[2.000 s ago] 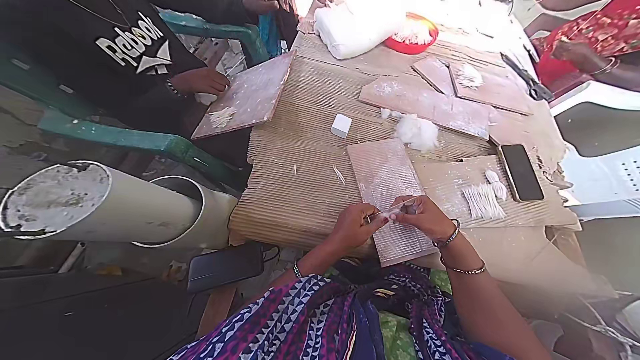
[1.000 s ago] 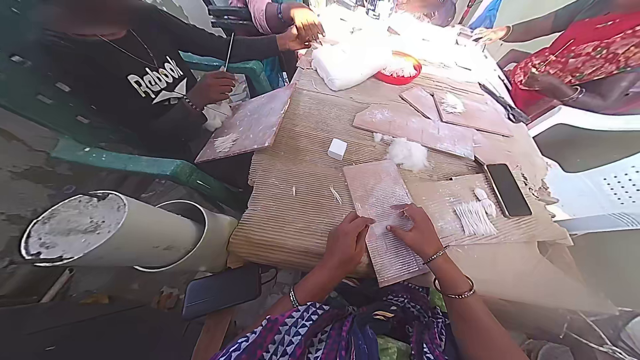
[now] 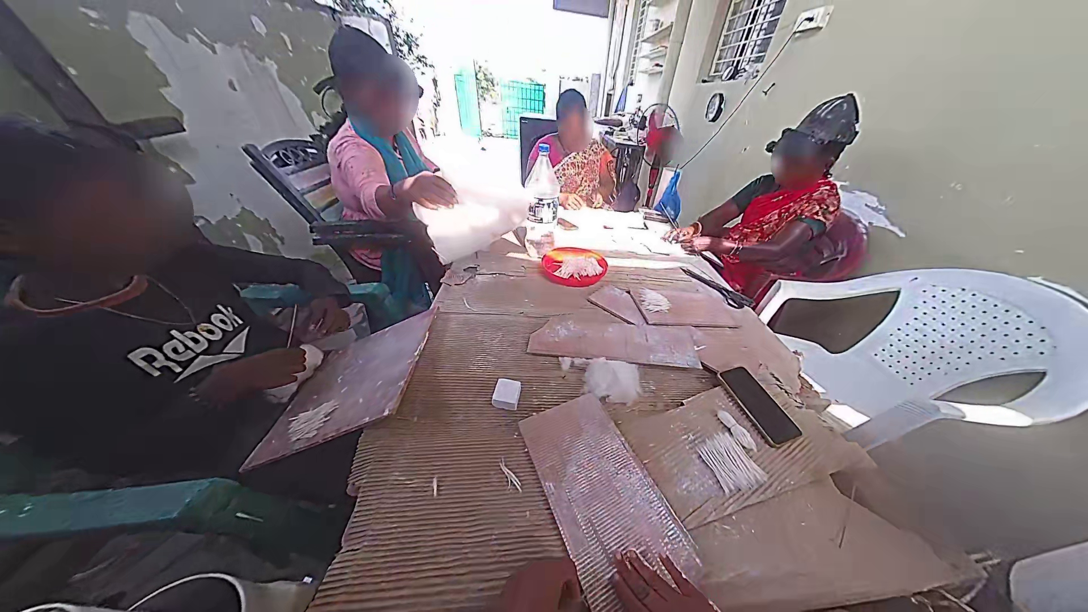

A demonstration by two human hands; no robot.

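Near the bottom edge, my right hand (image 3: 659, 585) lies with its fingers spread on the lower end of a ridged, whitish-dusted board (image 3: 608, 489). Beside that board, to its left, only part of my left hand (image 3: 542, 586) shows; its fingers are not made out. A tuft of white cotton (image 3: 613, 380) sits beyond the board's far end, and a small white block (image 3: 506, 393) stands to its left. On the cardboard at right lie a bundle of thin white cotton wicks (image 3: 732, 461) and a black phone (image 3: 759, 406). A few loose wicks (image 3: 510, 475) rest left of the board.
Several people sit around the table; one at left holds a stick and cotton over a tilted board (image 3: 348, 387). Farther off are a red bowl (image 3: 575, 267) of white pieces, a plastic bottle (image 3: 542, 200), flat boards (image 3: 616, 340) and scissors (image 3: 718, 287). A white plastic chair (image 3: 960, 340) stands right.
The view has tilted up strongly. My hands, earlier together over the board's middle, are now at its near end. A person at far left now lifts a large white sheet or bag.
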